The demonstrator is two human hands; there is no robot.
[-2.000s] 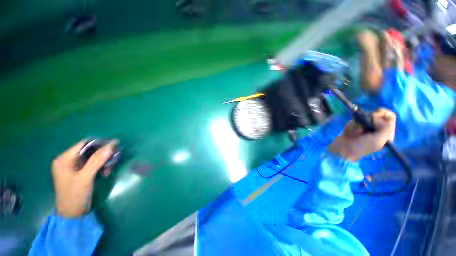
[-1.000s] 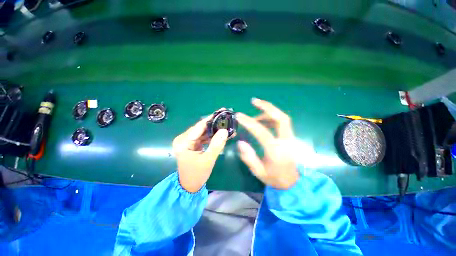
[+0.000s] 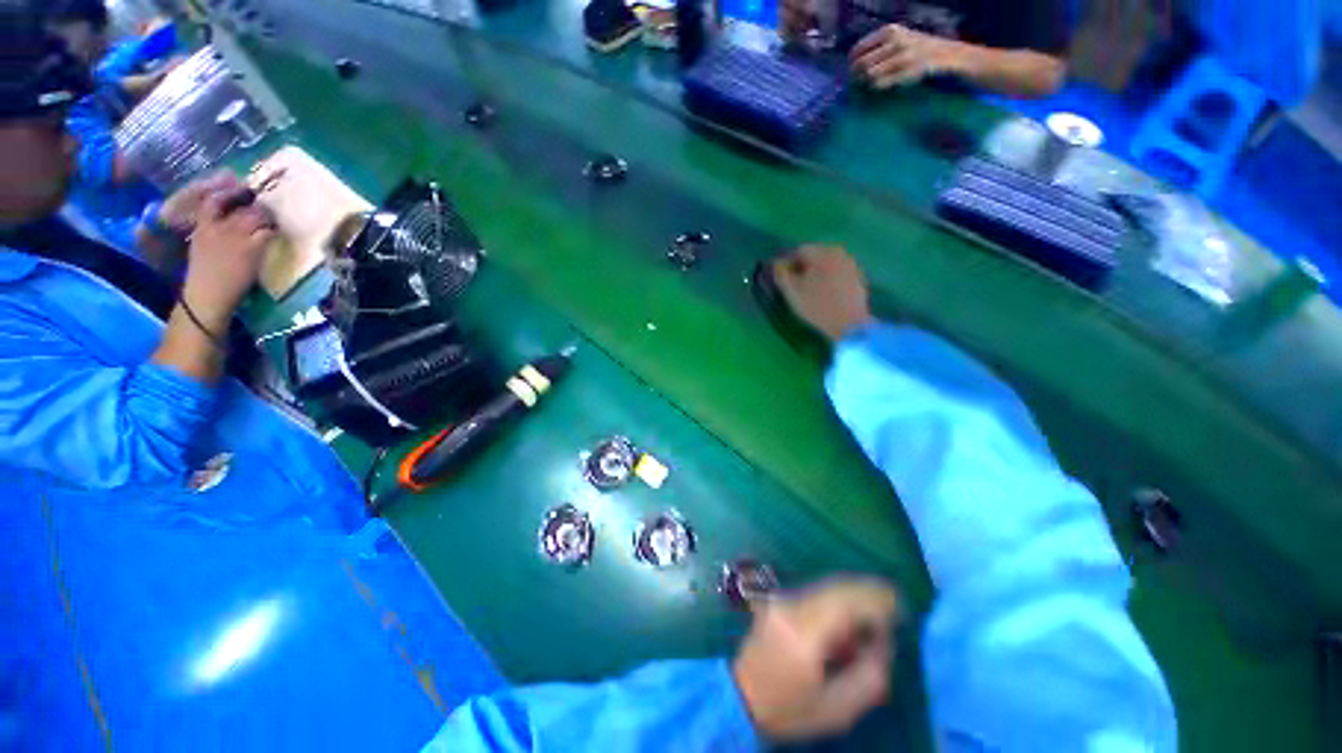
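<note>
My right hand (image 3: 824,291) reaches over the dark green strip, its fingertips closed on a black round housing (image 3: 764,286), partly hidden. My left hand (image 3: 817,655) is low over the bench, blurred, its fingers curled beside a black housing (image 3: 748,580); whether it grips anything is not clear. More black housings with silvery centres lie to its left: one (image 3: 664,540), another (image 3: 567,537), and one (image 3: 609,464) with a small white-yellow tag (image 3: 651,471).
Black electric screwdriver (image 3: 478,430) with an orange end lies left, beside a black fan (image 3: 427,250). A neighbouring worker's hand (image 3: 228,243) is at far left. Other housings (image 3: 687,247) lie along the strip. Across it are dark ribbed boxes (image 3: 1030,221) and another person's hand (image 3: 901,56).
The view has swung left. My right hand has moved out to the strip and now has a housing. My left hand has moved from the held housing to beside the waiting ones.
</note>
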